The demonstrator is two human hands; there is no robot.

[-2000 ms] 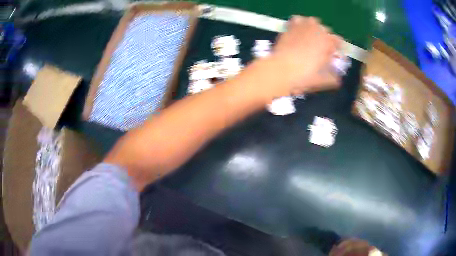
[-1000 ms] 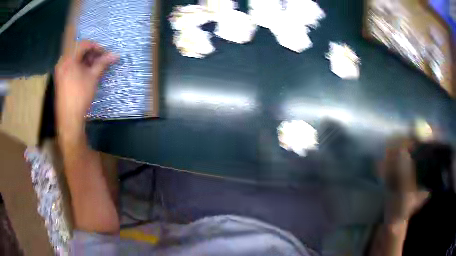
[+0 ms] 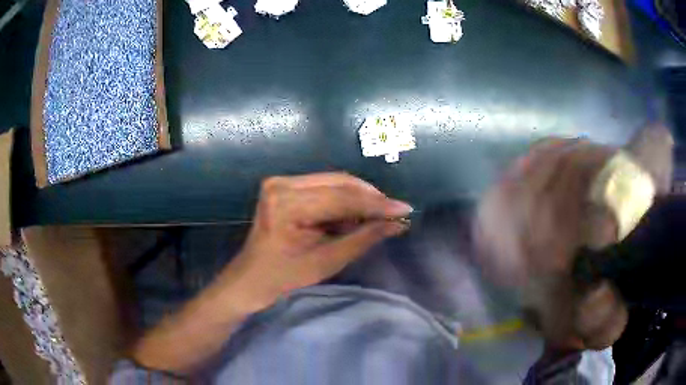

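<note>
My left hand (image 3: 323, 222) is at the bench's front edge, thumb and forefinger pinched on a tiny metallic speck that looks like a screw (image 3: 405, 219). A white contact carrier (image 3: 386, 137) with gold metal lies on the dark green bench just above my left fingertips, untouched. My right hand (image 3: 572, 225) is at the right, blurred, with a cream finger wrap (image 3: 628, 193). It grips a black cylinder that looks like the electric screwdriver (image 3: 639, 244); its tip cannot be made out.
The screw tray (image 3: 161, 83) lies at upper left. More white carriers (image 3: 444, 21) lie along the top. A parts tray (image 3: 621, 30) is at upper right. A deep carton (image 3: 75, 293) with white pieces stands below bench level at left. A yellow strip (image 3: 490, 331) shows below.
My left hand has moved from the screw tray to the bench's front edge, pinching a speck. My right hand is higher and nearer the middle. The view has shifted, so bench items appear higher and further left.
</note>
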